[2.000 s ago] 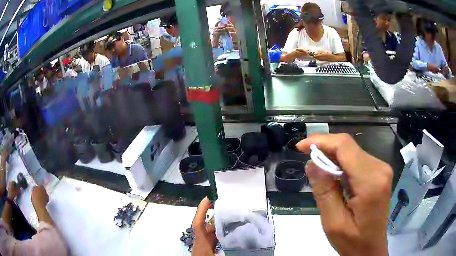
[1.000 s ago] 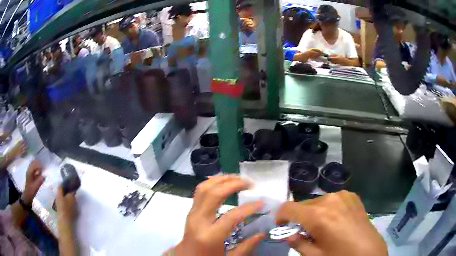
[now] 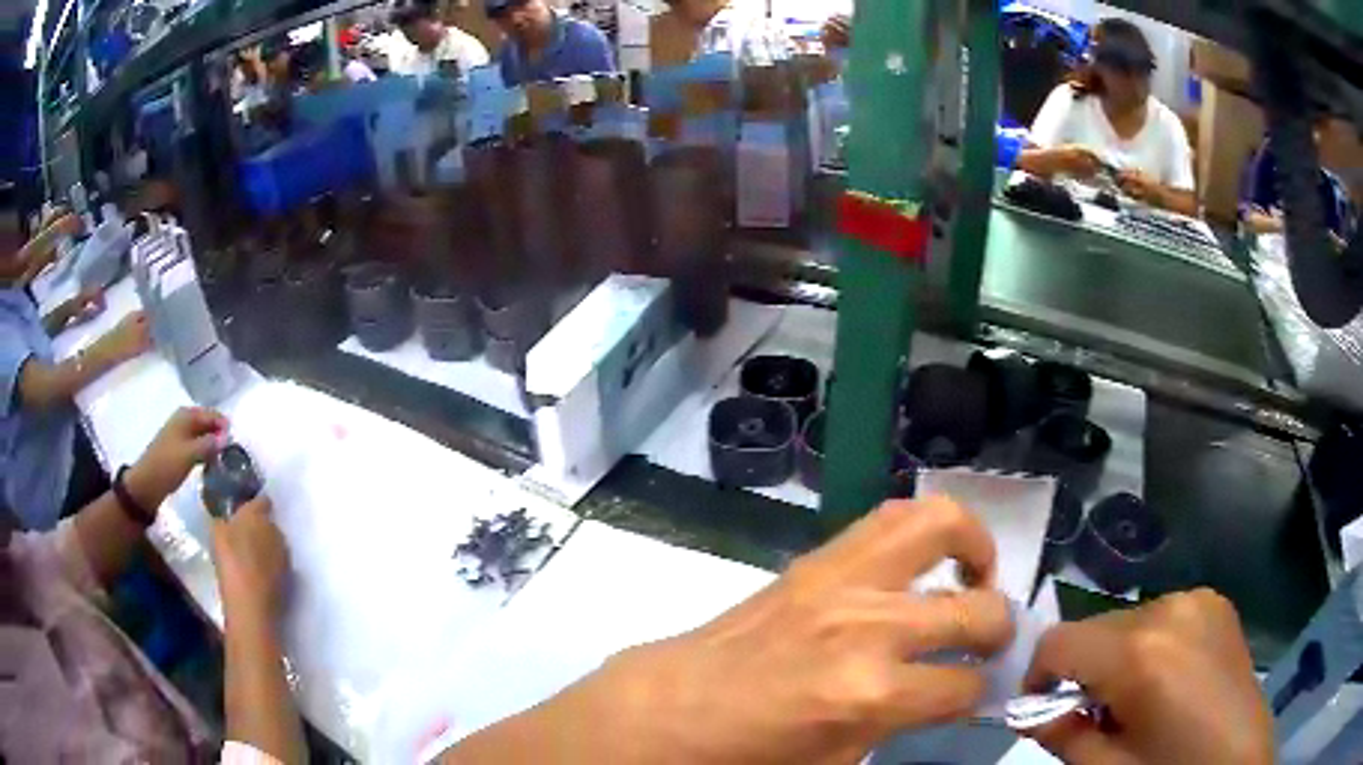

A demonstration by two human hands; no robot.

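The retail box (image 3: pixel 997 519) stands at the lower right of centre, its white flap upright. Most of its body is hidden behind my hands. My left hand (image 3: pixel 807 643) reaches over the box mouth with curled fingers. A bit of white shows between its fingers, but I cannot tell whether it grips it. My right hand (image 3: pixel 1166 673) is at the right side of the box, closed on a small shiny white bundle, which looks like the white cable (image 3: pixel 1046 705). The bundle is close to my left fingertips.
Small black accessories (image 3: pixel 505 547) lie in a loose pile on the white bench. A box on its side (image 3: pixel 606 374) lies left of the green post (image 3: pixel 875 344). Black round housings (image 3: pixel 752 440) stand beyond the bench. At left, a neighbour's hands hold a dark round product (image 3: pixel 232 478).
The view has turned left, so the scene sits further right. My left hand has come from the box's left side to over its mouth. My right hand has lowered the white bundle to the box.
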